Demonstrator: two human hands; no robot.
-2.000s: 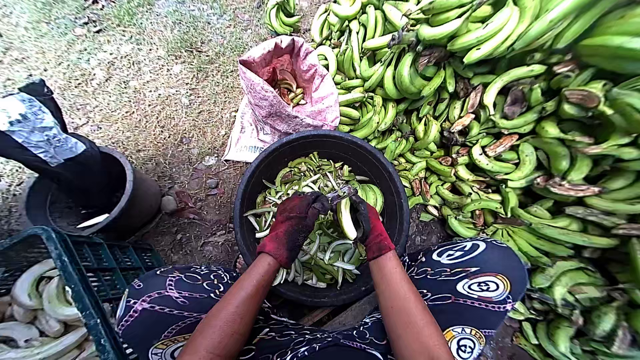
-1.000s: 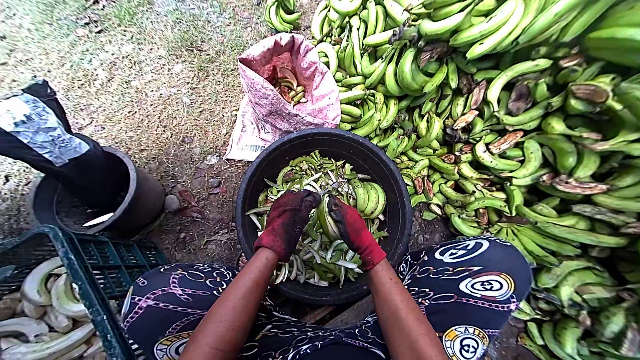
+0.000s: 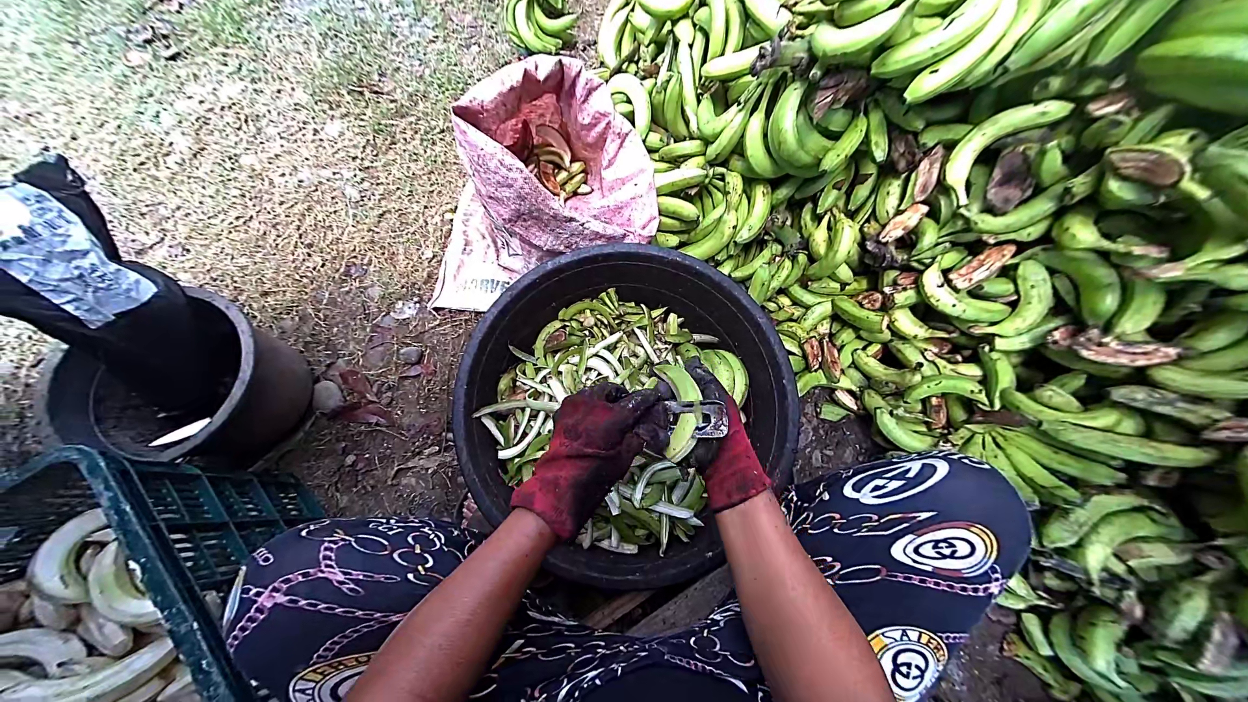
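Observation:
Both my hands wear red gloves with dark, dirty fingers and work over a round black plastic tub (image 3: 492, 322). A green banana (image 3: 682, 400), partly peeled, stands between them. My left hand (image 3: 595, 444) is closed at its left side, fingertips near the metal. My right hand (image 3: 721, 439) grips a metal peeler (image 3: 710, 419) that lies across the fruit; the glove hides its far end. Strips of green peel (image 3: 595, 361) fill the tub below, and whole green bananas (image 3: 726, 370) lie at its right inside wall.
A large heap of green bananas (image 3: 1024, 292) spreads along the right. Beyond the tub stands a pink woven sack (image 3: 614, 195) holding some pieces. At left are a black bucket (image 3: 273, 380) with a dark bag in it and a green plastic crate (image 3: 166, 546) of peeled bananas.
The banana now stands upright between my hands, with the metal peeler plainly visible across it. My hands stay over the tub.

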